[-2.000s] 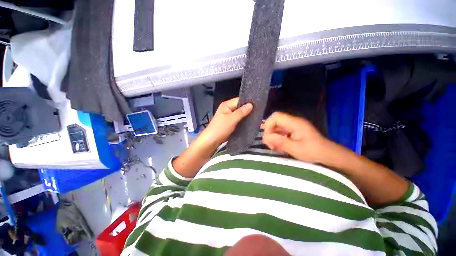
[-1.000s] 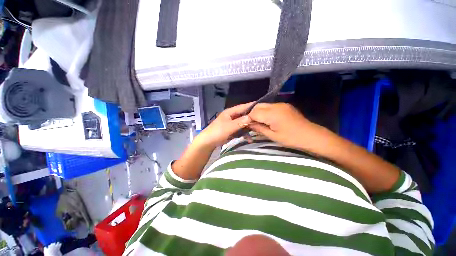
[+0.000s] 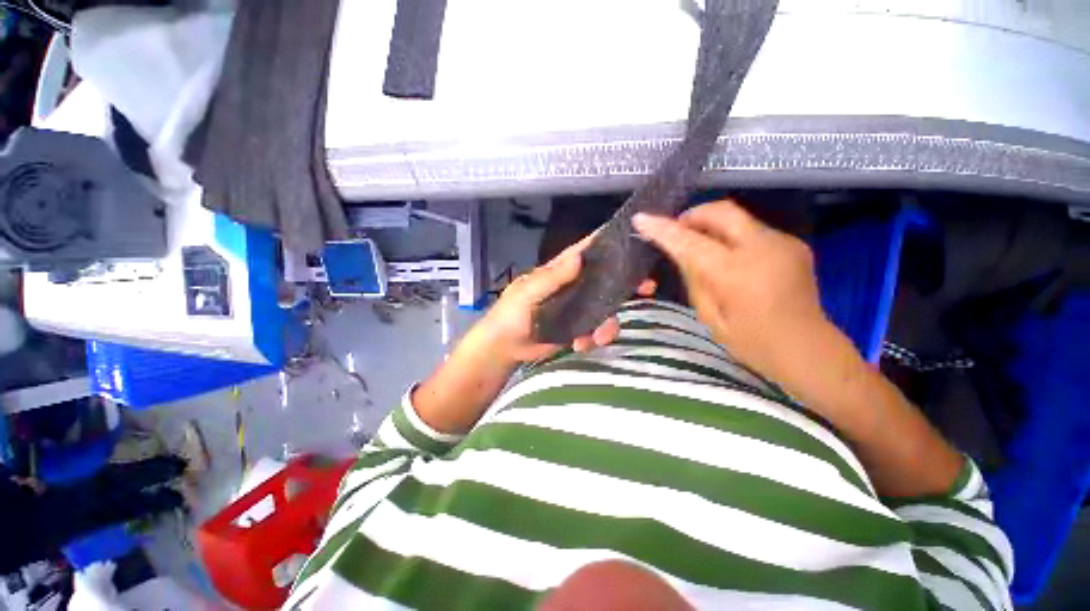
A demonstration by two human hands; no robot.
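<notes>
A long dark grey fabric strip [image 3: 622, 263] runs from the white tabletop over the table's front edge to my lap. My left hand [image 3: 547, 313] holds its near end, with the thumb on top and the fingertips showing from under it. My right hand [image 3: 747, 272] is over the strip's right side, index finger and thumb together at its surface. A tiny pale sliver seems to show at these fingertips; I cannot tell what it is.
The white table [image 3: 538, 72] has a measuring tape [image 3: 837, 153] along its front edge. A second grey strip [image 3: 415, 48] lies on it. Grey cut pieces [image 3: 269, 131] hang at its left. A blue bin [image 3: 879, 281] stands at right, a red crate [image 3: 257, 537] at lower left.
The hands were together at the strip's folded end one second ago. Now the end lies spread flat over my left hand, and my right hand has moved up and right along the strip.
</notes>
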